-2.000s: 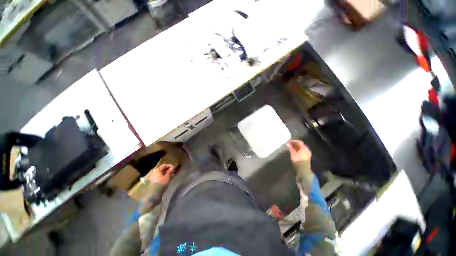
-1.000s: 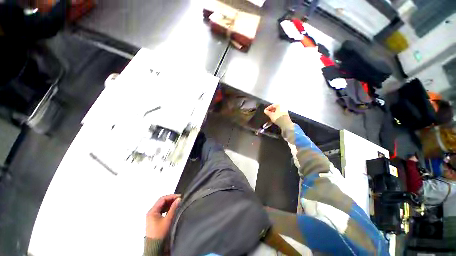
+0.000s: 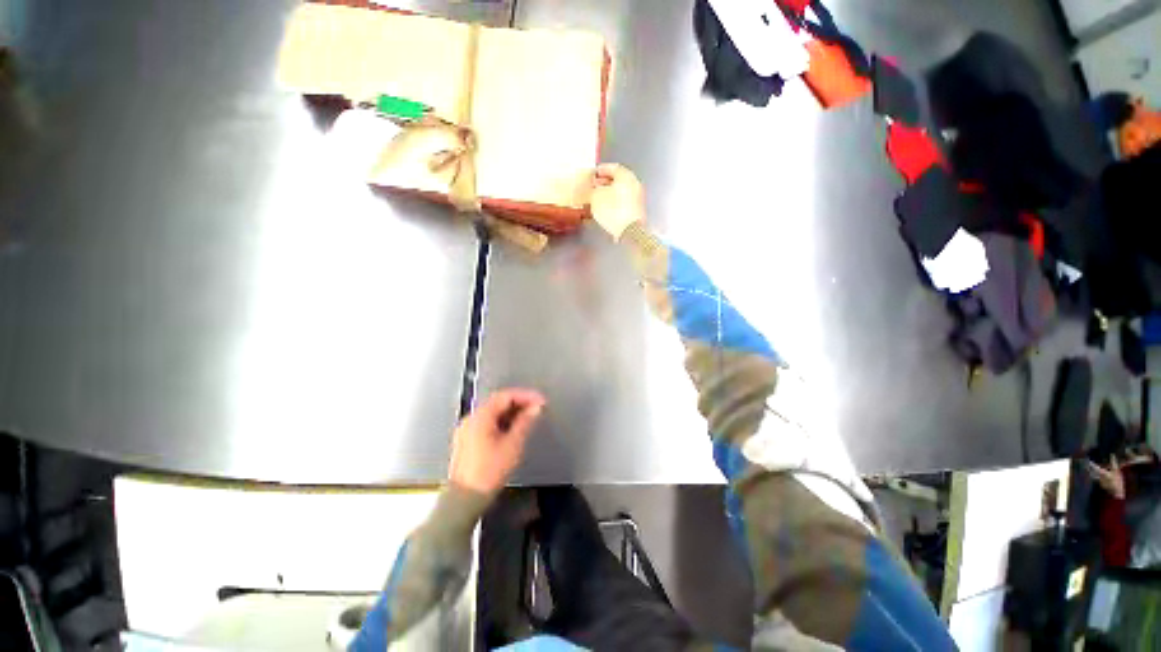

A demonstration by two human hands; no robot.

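Note:
The bundle of cut leather panels [image 3: 541, 121] lies on the metal-topped table [image 3: 140, 280] at the top centre. It is a rust-brown stack with a pale tan board on top and a green tag. A tan tie band [image 3: 469, 102] runs round it with a knot at the front. My right hand [image 3: 618, 198] is at the bundle's right front corner, fingertips at its edge; whether they grip it is unclear. My left hand [image 3: 494, 439] is over the table's front edge, fingers curled close together, with nothing seen in it.
Black, red, orange and white pieces [image 3: 910, 153] lie along the table's right side. A dark seam runs between two table tops. A white table [image 3: 293, 541] with a slim black bar [image 3: 299, 592] is at the lower left. A person's hand [image 3: 1114, 478] shows at the far right.
The view has turned from the white machine table to the metal-topped table, and the bundle is now near. My right hand has come to the bundle's corner. My left hand has moved over the metal table.

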